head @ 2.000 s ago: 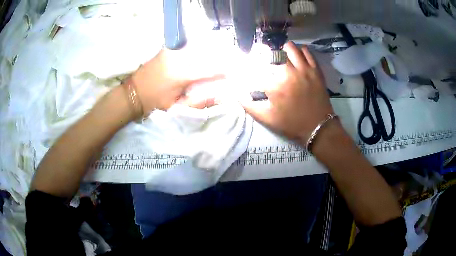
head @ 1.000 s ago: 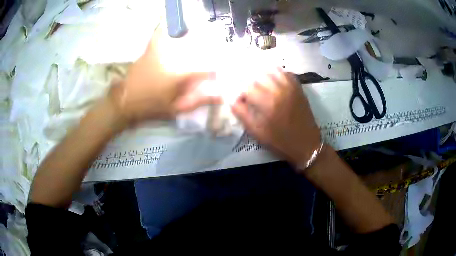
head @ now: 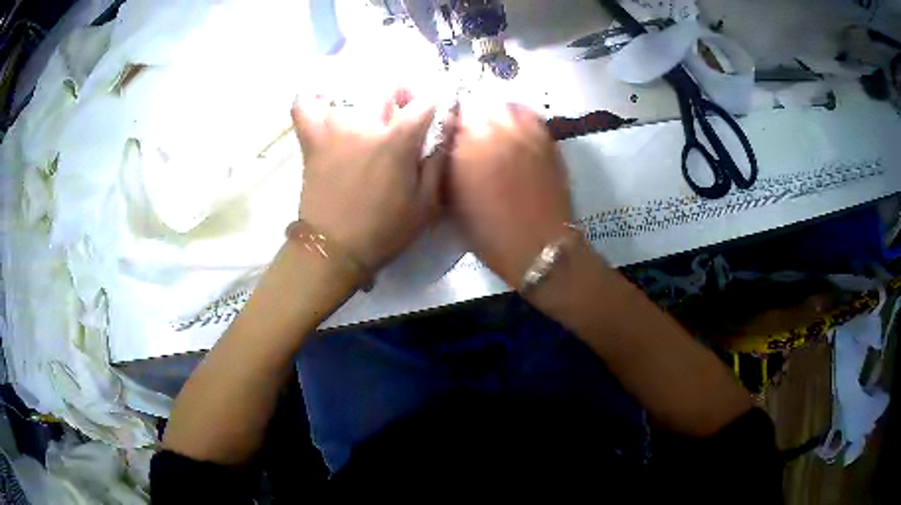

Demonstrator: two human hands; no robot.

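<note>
My left hand [head: 366,173] and my right hand [head: 506,178] are side by side in front of the needle area [head: 450,35], touching or nearly so. Pale fabric [head: 420,264] shows below and between them. Both hands seem to pinch it, but the fingertips are washed out by bright light and my right hand is blurred. The small knurled knob [head: 491,49] is just above my right hand.
Black-handled shears [head: 718,148] lie right of the hands, with white scraps [head: 652,54] over their blades. A cream fabric pile [head: 59,227] covers the left side. A printed ruler [head: 692,209] runs along the table's front edge. A blue-grey bar [head: 326,25] is at the top.
My left hand has moved right, close beside my right hand, which has shifted left. The fabric is bunched between them. The machine and shears appear higher in the picture.
</note>
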